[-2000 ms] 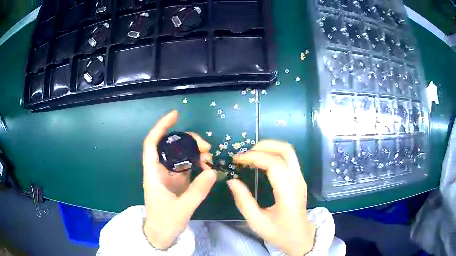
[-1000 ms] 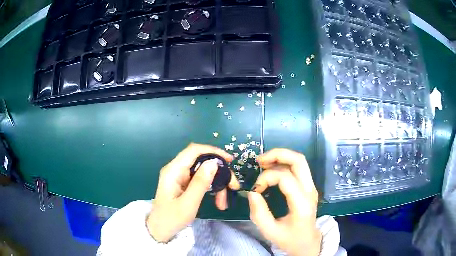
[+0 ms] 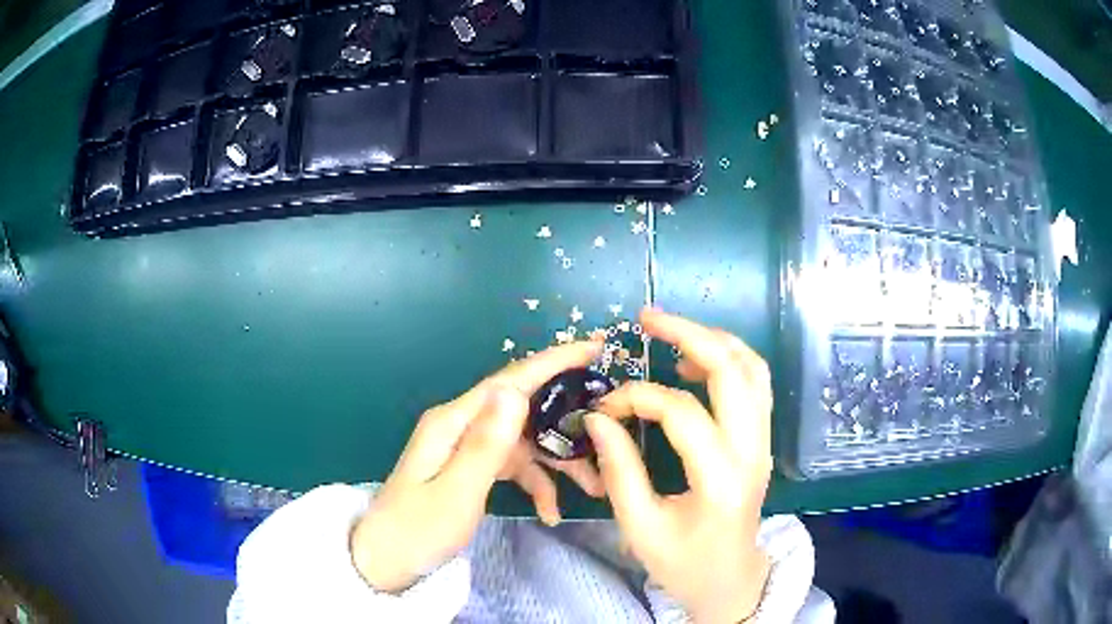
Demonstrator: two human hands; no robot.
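Observation:
My left hand [image 3: 445,469] holds a round black housing [image 3: 555,402] by its rim, face up, low over the front of the green bench. The housing has silver rectangles on its face. My right hand [image 3: 689,463] has its thumb and index fingertips at the right side of the housing face, pinching a small greenish-grey round piece [image 3: 578,422] there. The fingertips partly hide this piece, and whether it touches the housing is hard to tell. Tiny white and pale gold pieces [image 3: 616,347] lie scattered on the bench just beyond my hands.
A stacked black blister tray [image 3: 482,120] with round housings in some pockets lies at the back left. A clear blister tray [image 3: 933,396] of small parts lies at the right. A binder clip [image 3: 92,453] is at the left bench edge, near a blue bin [image 3: 189,518] below.
My right hand has moved left from beside the housing onto its face, bringing the small piece there. My left thumb has come off the face, and the housing has shifted right.

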